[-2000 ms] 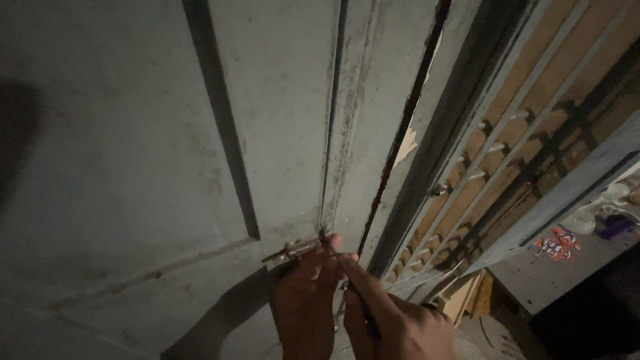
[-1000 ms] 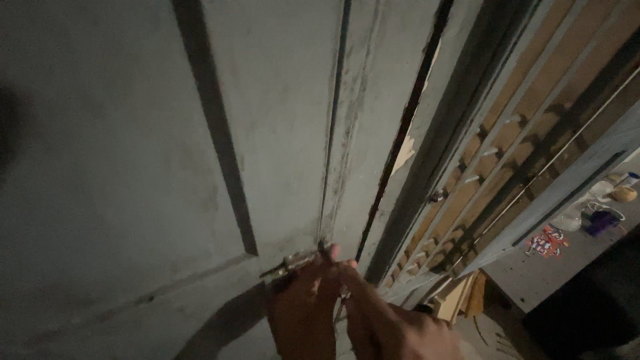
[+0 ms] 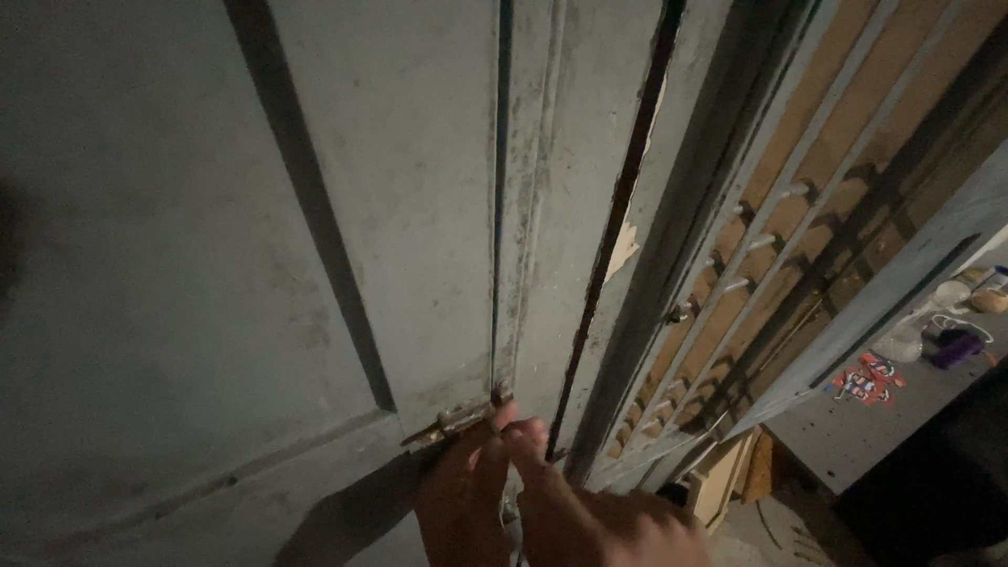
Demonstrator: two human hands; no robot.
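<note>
A metal slide bolt (image 3: 450, 421) is mounted near the seam of a grey painted panelled door (image 3: 409, 236). My left hand (image 3: 465, 488) reaches up from below, its fingertips at the right end of the bolt. Beside it, my right hand (image 3: 591, 504) has a bent index finger close to the left fingertips. The fingers of both hands overlap near a small metal piece at the foot of the seam. Whether either hand grips the bolt or some small thing is hidden by the fingers and the dim light.
Right of the door is a frame with a dark gap and chipped paint (image 3: 624, 250). Beyond it stands a barred grille (image 3: 756, 244) over brown boards. Farther right, a grey surface (image 3: 823, 429) holds red-and-white packets (image 3: 866, 382) and a purple item (image 3: 957, 346). Wood pieces (image 3: 720, 480) lie below.
My right hand has shifted slightly, its index finger now more bent beside the left fingertips. The left hand stays at the bolt.
</note>
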